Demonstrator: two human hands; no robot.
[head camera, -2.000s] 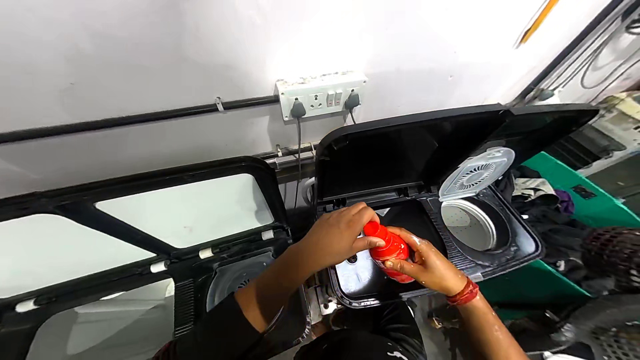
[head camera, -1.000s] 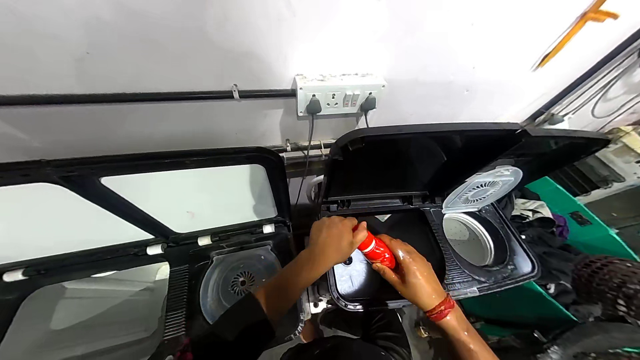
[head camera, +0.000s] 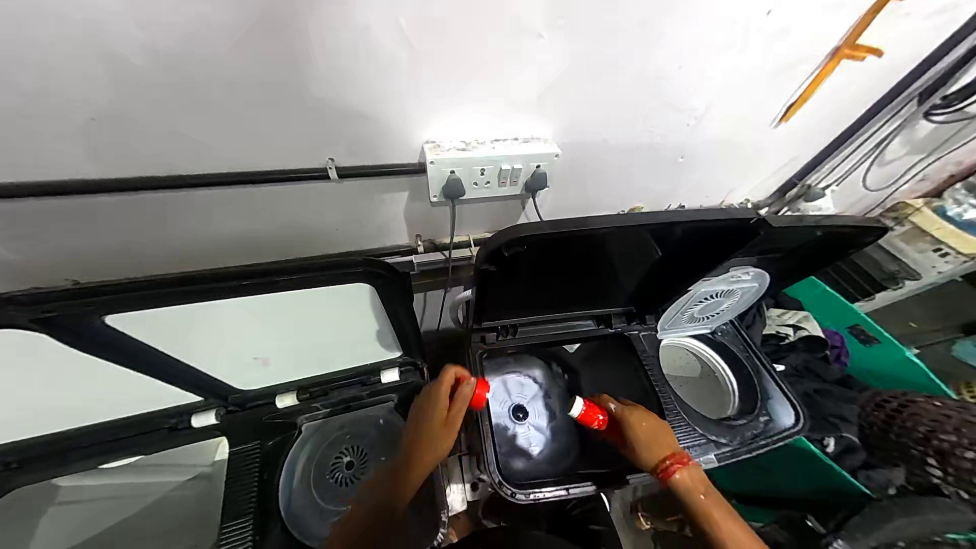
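Note:
My left hand (head camera: 442, 408) pinches a red cap (head camera: 479, 393) at the left rim of a black twin-tub washing machine (head camera: 534, 492). Across the wash tub (head camera: 530, 419), my right hand (head camera: 637, 431) grips a red bottle (head camera: 591, 414), tilted with its uncapped white neck toward the left. Cap and bottle are apart. Below them, a round pulsator (head camera: 521, 412) shows at the tub's bottom. The spin tub (head camera: 698, 379) lies to the right, its clear inner lid (head camera: 713, 301) raised. My right fingers are partly hidden behind the bottle.
A second twin-tub machine (head camera: 244, 488) stands at the left, its lid (head camera: 252, 335) raised. The right machine's black lid (head camera: 595, 267) leans near the wall under a socket board (head camera: 492, 171) with two plugs. At the right, a green container (head camera: 877, 343) holds dark clothes (head camera: 808, 389).
The red cap has come off the bottle. My hands, together on the bottle before, have moved apart, the left one holding the cap and the right one the bottle.

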